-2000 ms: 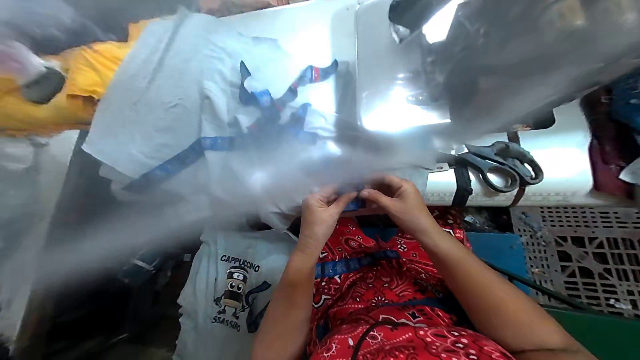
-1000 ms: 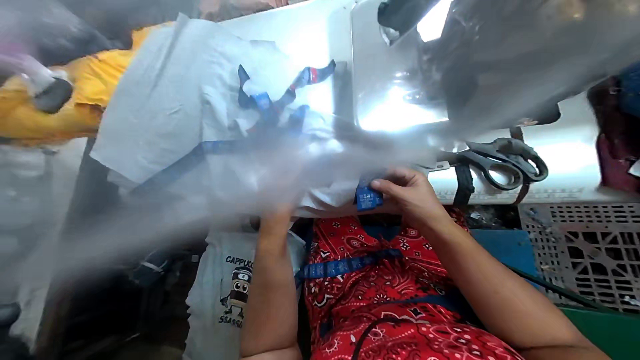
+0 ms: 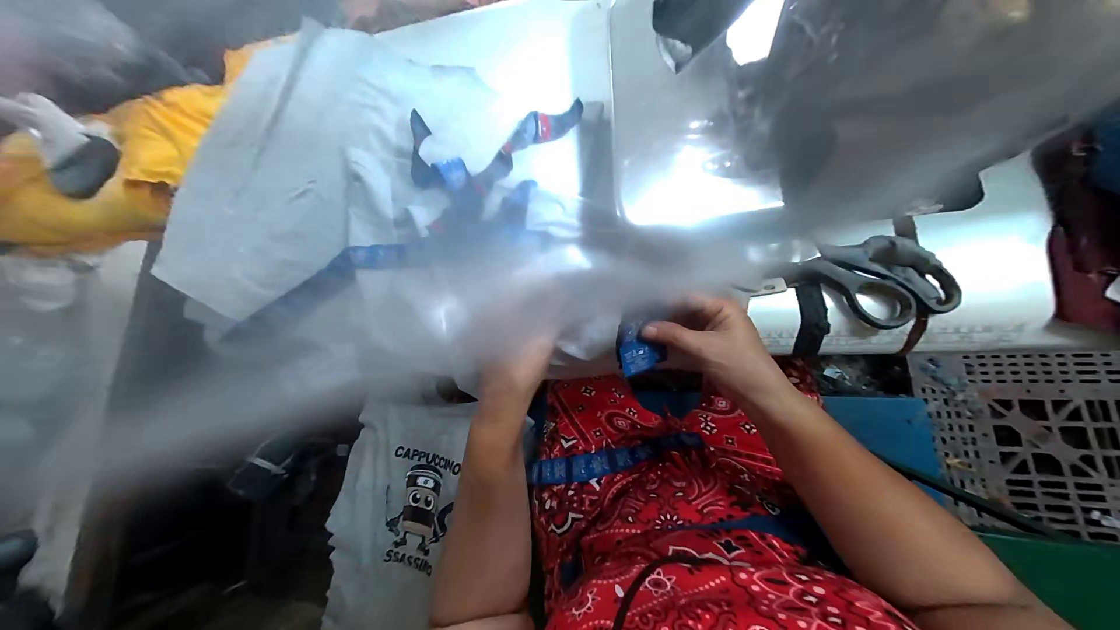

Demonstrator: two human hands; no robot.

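Note:
Between the thumb and fingers of my right hand (image 3: 700, 331) is the end of a blue printed label ribbon (image 3: 640, 354). My left hand (image 3: 523, 350) lies to the left, over light grey fabric; a blurred translucent band across the view veils its fingers, so its grip is hidden. Light grey cloth (image 3: 262, 166) spreads over the machine bed on the left, with more blue ribbon (image 3: 376, 255) and dark blue strips (image 3: 468, 188) on it. Another length of blue ribbon (image 3: 577, 466) lies across the red bandana-print clothing (image 3: 682, 560) on my lap.
Black-handled scissors (image 3: 884, 284) lie right of my right hand. A grey plastic crate (image 3: 1032, 437) stands at the lower right. Yellow fabric (image 3: 166, 140) is heaped at the upper left. A grey printed garment (image 3: 385, 516) hangs left of my lap. Part of a sewing machine (image 3: 691, 166) stands ahead.
Two seconds ago both hands were together at the ribbon. My left hand has moved left, away from my right hand, which keeps hold of the ribbon's end.

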